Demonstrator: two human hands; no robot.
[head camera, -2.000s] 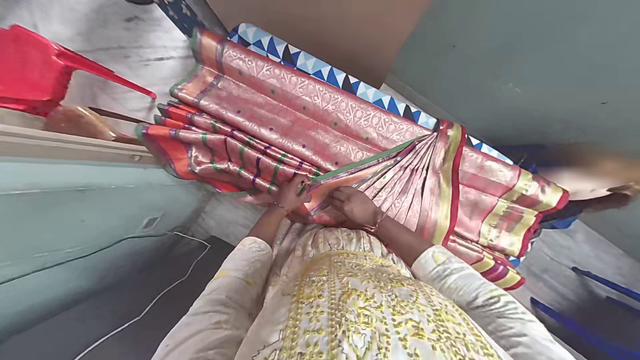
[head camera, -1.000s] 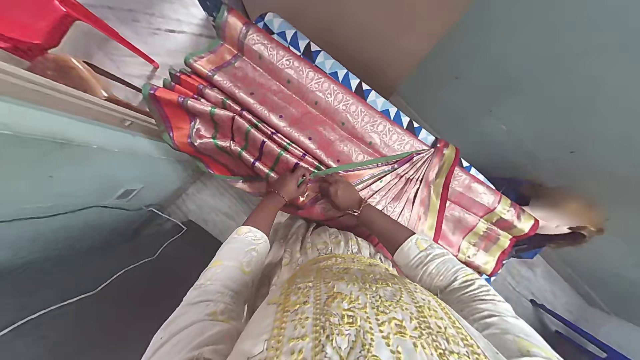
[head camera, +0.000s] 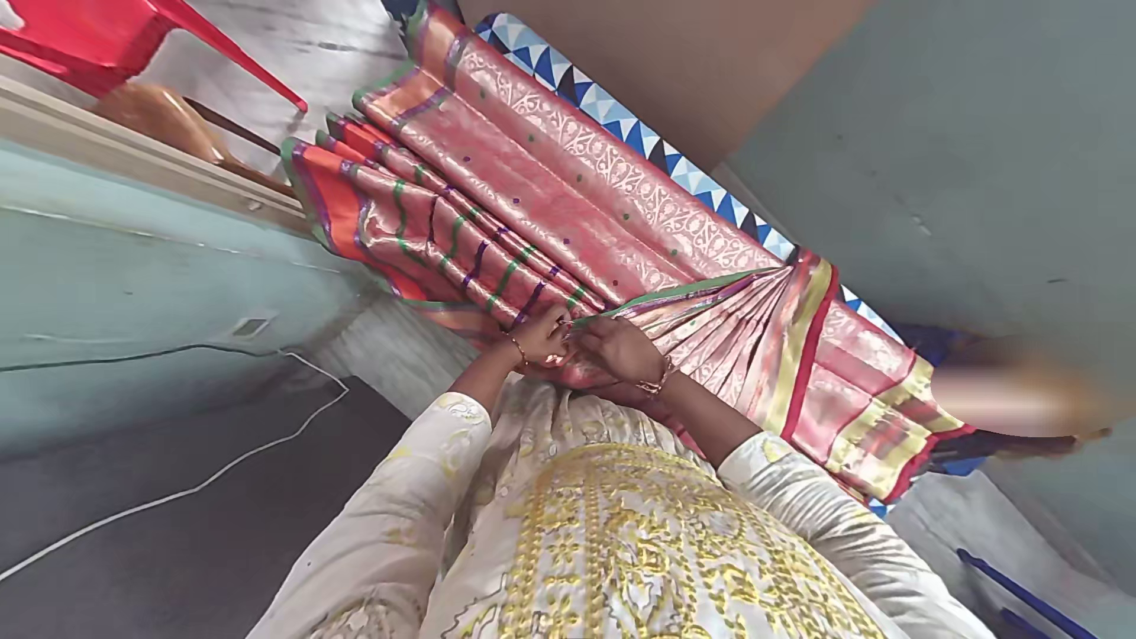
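A pink and gold woven sari (head camera: 568, 186) with green, purple and red stripes lies spread and pleated over a surface with a blue and white triangle-patterned cover (head camera: 639, 133). At its near edge, close to my waist, my left hand (head camera: 541, 339) has its fingers closed on the striped cloth. Close beside it, my right hand (head camera: 624, 351) pinches the green-edged fold; what lies between the fingertips is too small to tell. Narrow pleats fan from the right hand's side up to a gathered point near the far edge. A red and gold border runs down the right part.
A red plastic chair (head camera: 98, 44) and a brown rounded object (head camera: 164, 120) are at the upper left, beyond a pale ledge (head camera: 142, 146). A white cable (head camera: 222, 475) crosses the lower left. Blue bars (head camera: 1029, 586) show at the lower right. A blurred shape (head camera: 1012, 399) lies beyond the sari's right end.
My right hand has moved closer to the left hand and the two now almost touch at the sari's edge. The view has shifted slightly.
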